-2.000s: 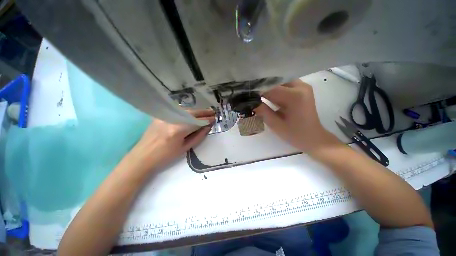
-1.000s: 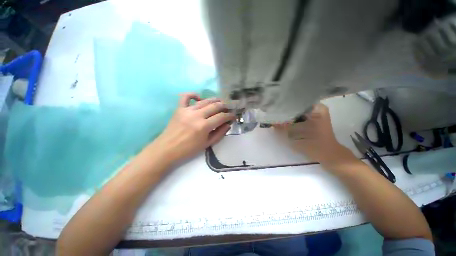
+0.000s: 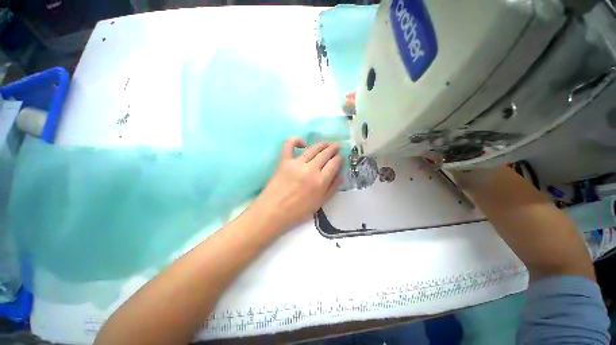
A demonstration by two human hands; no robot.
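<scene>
The sheer mint-green fabric (image 3: 121,202) spreads over the table left of the needle, with its right end at the presser foot (image 3: 355,162). My left hand (image 3: 307,175) is palm down on this end, fingertips holding it just left of the foot. My right hand (image 3: 449,167) is mostly hidden behind the machine head (image 3: 432,87); the wrist and forearm show, but its grip is not visible. A small dark round part (image 3: 386,174) sits on the bed right of the foot. A thin dark tool or edge (image 3: 458,190) lies by the right wrist.
A blue basket (image 3: 59,101) with a pale roll stands at the left. More mint fabric (image 3: 344,37) lies behind the head. Scissor handles (image 3: 527,174) show partly behind the right forearm. A pale mint cylinder (image 3: 594,215) is at the right. Ruler markings (image 3: 365,303) run along the front edge.
The view has shifted, showing the machine head from its left side. My right hand has gone from beside the foot to behind the head. My left hand stays beside the foot on the fabric.
</scene>
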